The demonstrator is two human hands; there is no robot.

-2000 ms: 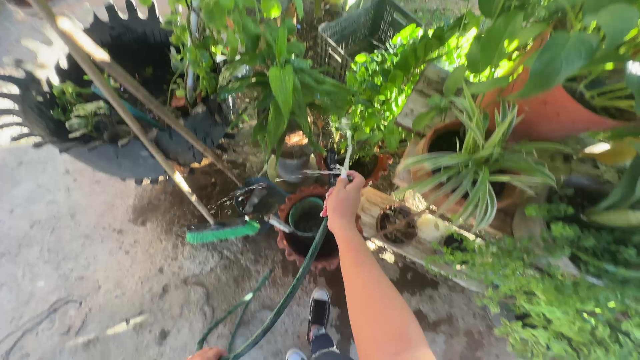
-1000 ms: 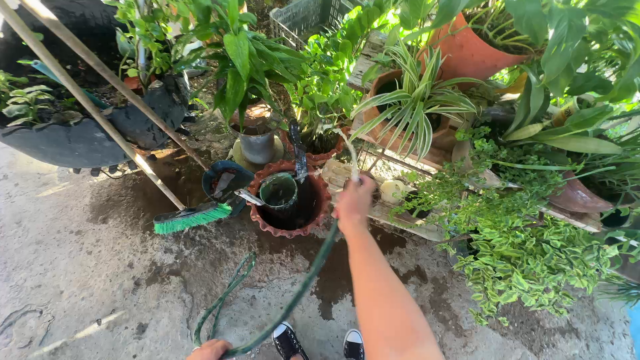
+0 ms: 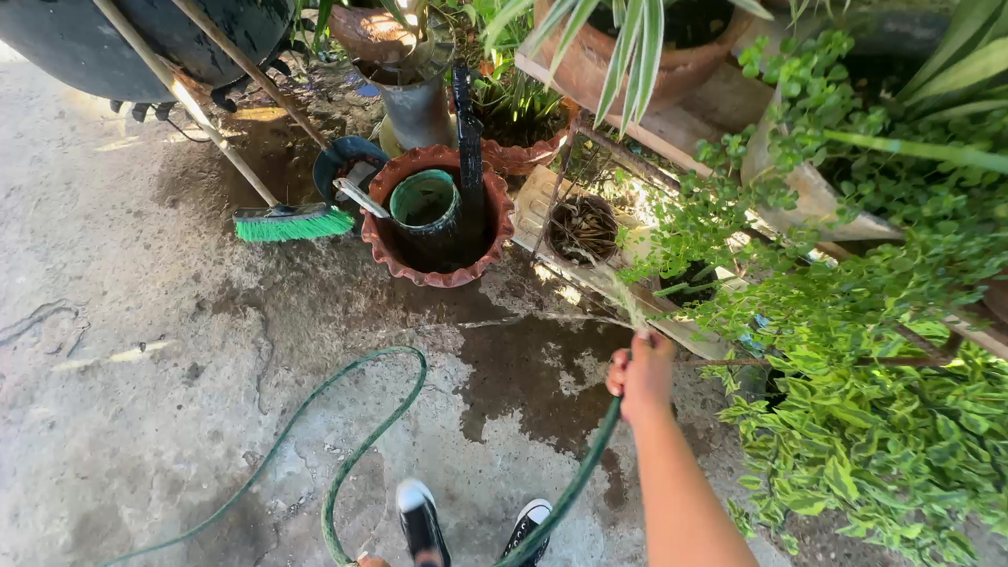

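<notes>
My right hand (image 3: 642, 374) is closed around the end of a green garden hose (image 3: 587, 465), and water sprays from it toward a small pot of dry stems (image 3: 583, 228) on a low board. A thin side jet runs left above the wet concrete. At the bottom edge only a bit of my left hand (image 3: 372, 561) shows, against the hose's lower loop; most of it is hidden. Left of the spray stands a scalloped terracotta pot (image 3: 441, 279) holding a green-rimmed container (image 3: 425, 201).
A green-bristled broom (image 3: 291, 224) and a dark dustpan (image 3: 346, 161) stand left of the scalloped pot. A large black planter (image 3: 173, 47) fills the upper left. Leafy plants (image 3: 850, 441) crowd the right side. My shoes (image 3: 421, 520) are at the bottom.
The view has moved closer to the ground and pots. My right hand with the hose end has moved right and nearer me, away from the scalloped pot. Less of my left hand shows.
</notes>
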